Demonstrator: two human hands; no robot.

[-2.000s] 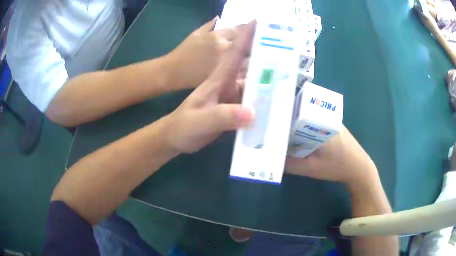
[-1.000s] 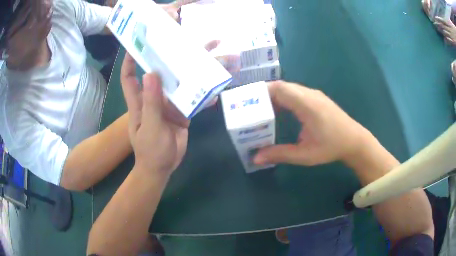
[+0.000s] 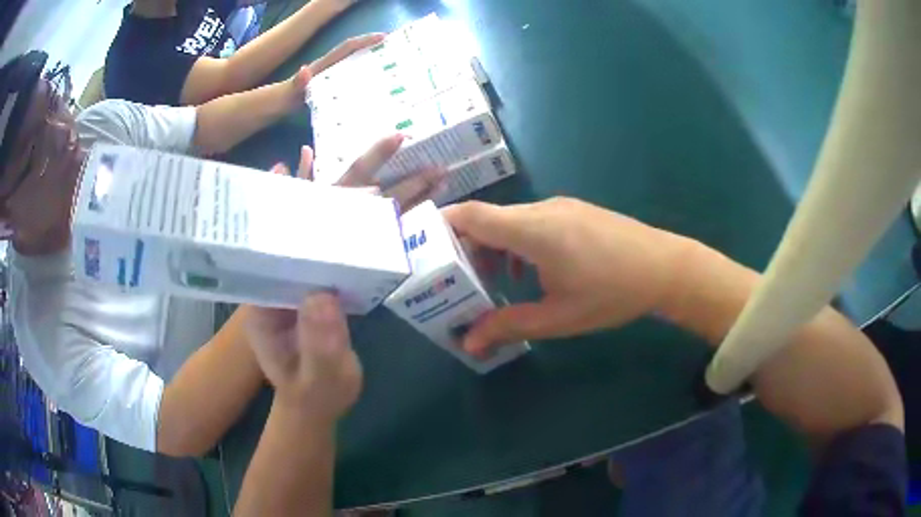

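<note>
My left hand (image 3: 308, 353) holds a white thermometer box (image 3: 237, 227) from below, raised and lying nearly level, with its printed side and a strip of the green screen picture showing. My right hand (image 3: 566, 273) grips a second white box (image 3: 439, 293) between thumb and fingers. Its PHICON end and front face me, and it is tilted. The right end of the left box overlaps the second box in view; I cannot tell if they touch. My left fingers are partly hidden behind the box.
A neighbouring person's hands rest on a stack of white boxes (image 3: 465, 121) on the green table (image 3: 626, 121). Another person's arm is behind it. A thick cream pipe (image 3: 828, 192) slants over the right table edge, crossing in front of my right forearm.
The left box has turned from slanting to nearly level, its printed side now showing. The right box has tilted and sits closer to the left one. The view has swung left.
</note>
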